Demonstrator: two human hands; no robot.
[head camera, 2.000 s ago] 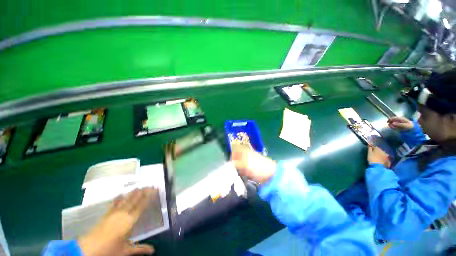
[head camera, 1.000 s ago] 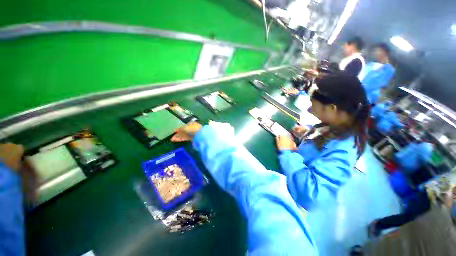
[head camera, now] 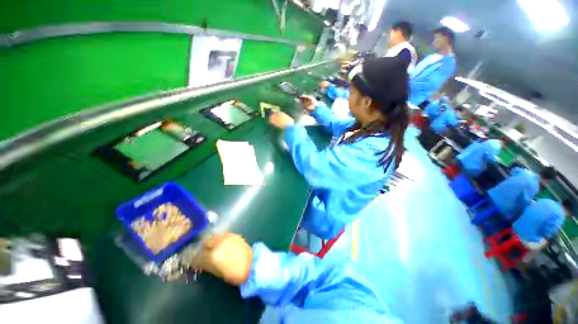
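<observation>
My right hand (head camera: 228, 257) is blurred, at the lower right edge of the blue parts bin (head camera: 141, 204), over a loose pile of small dark and silver components (head camera: 172, 268). The fingertips are hidden, so I cannot tell if they hold one. Small tan components (head camera: 161, 228) are heaped in the bin. A clear bag or tray (head camera: 130, 243) shows under the bin. A blurred tablet unit (head camera: 28, 269) is cut off at the left edge, with a white sheet (head camera: 57, 310) below it. My left hand is not in view.
An open tablet (head camera: 152, 149) lies behind the bin and another (head camera: 229, 114) farther along. Pale sheets (head camera: 239, 163) lie right of the bin. A worker in a blue smock (head camera: 342, 158) sits close on the right, hands over the bench. The green partition (head camera: 95, 76) runs along the far side.
My right hand has moved from the far tablet down to the components beside the bin. My left hand has left the picture. The view has swung right, and the tablet now shows at lower left.
</observation>
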